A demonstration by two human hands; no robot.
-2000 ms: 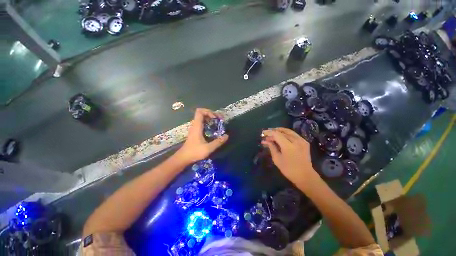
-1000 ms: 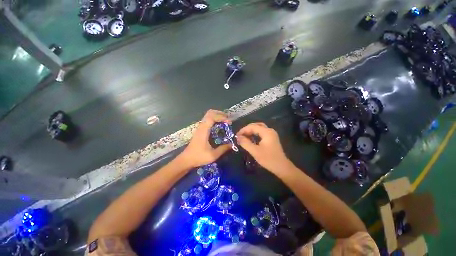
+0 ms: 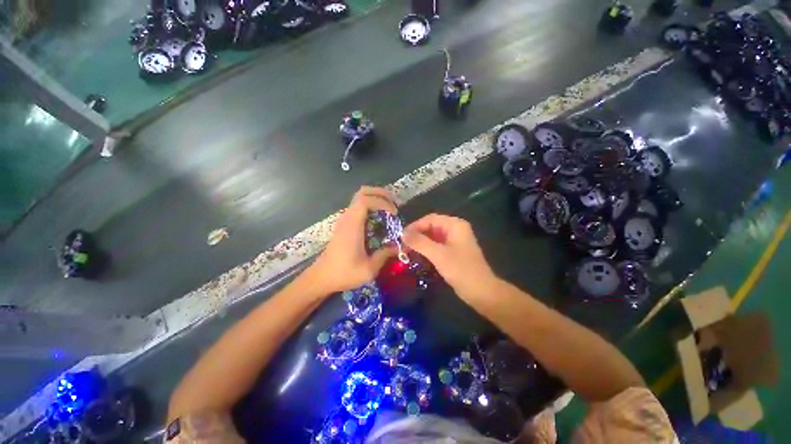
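My left hand point(image 3: 351, 243) holds a round LED module point(image 3: 383, 227) by its sides, near the worn pale rail. A pale lead wire point(image 3: 402, 255) with a small ring-like end hangs from the module. My right hand point(image 3: 449, 251) is at the module's right side with thumb and forefinger closed together at the wire; the fingertips hide what they pinch. A small red glow shows just below the hands. More LED modules point(image 3: 392, 338) lie loose in front of me, and one of them point(image 3: 362, 393) glows blue.
Black round housings with grey centres point(image 3: 598, 277) are heaped at right. Across the pale rail point(image 3: 286, 247), the belt point(image 3: 286, 130) carries several units, one with a hanging wire point(image 3: 356, 130). An open cardboard box point(image 3: 750, 347) stands at lower right. More dark parts lie at far left and upper right.
My right hand has come left from beside the housings to the module in my left hand. The wire now hangs between them. The units on the belt have moved left. A red glow has appeared.
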